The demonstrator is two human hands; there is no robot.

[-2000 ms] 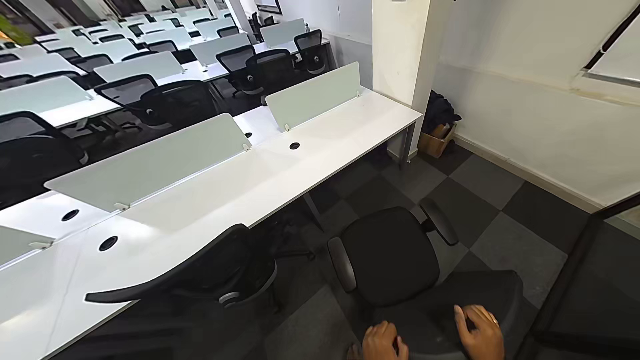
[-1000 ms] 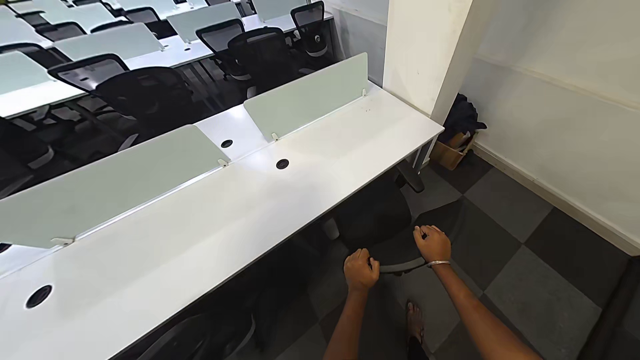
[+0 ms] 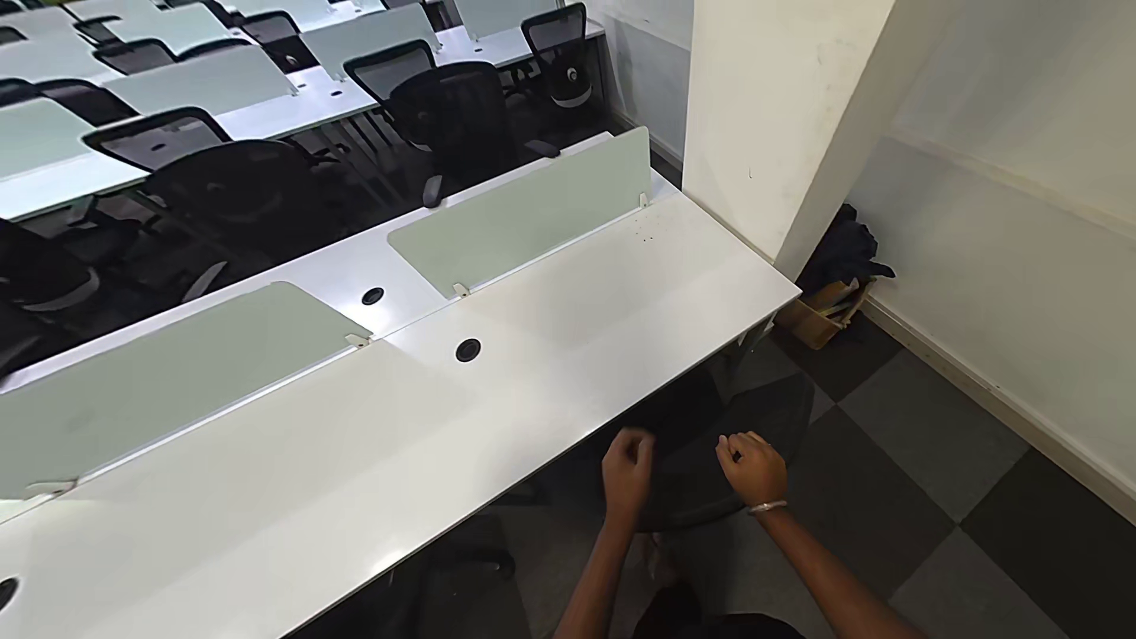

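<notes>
A black office chair (image 3: 710, 444) stands at the near edge of the white desk (image 3: 568, 346), its seat side partly beneath the top. Its dark mesh back lies below my hands. My left hand (image 3: 628, 466), slightly blurred, is over the left side of the backrest near the desk edge, its fingers loosely curled around nothing. Over the backrest's right part, my right hand (image 3: 753, 466) is also curled and looks empty, with a bangle (image 3: 768, 507) on that wrist. Whether either hand touches the chair cannot be told.
Pale divider panels (image 3: 532, 213) run along the desk's middle. A pillar (image 3: 772, 115) meets its far right corner. Beyond the corner, a cardboard box (image 3: 812, 321) with dark cloth sits against the wall (image 3: 1021, 266). More black mesh chairs (image 3: 457, 115) stand behind the desk.
The chair stood out from the desk two seconds ago and is now partly under it. One second ago both hands were on the top of its backrest; now they are curled without a visible hold.
</notes>
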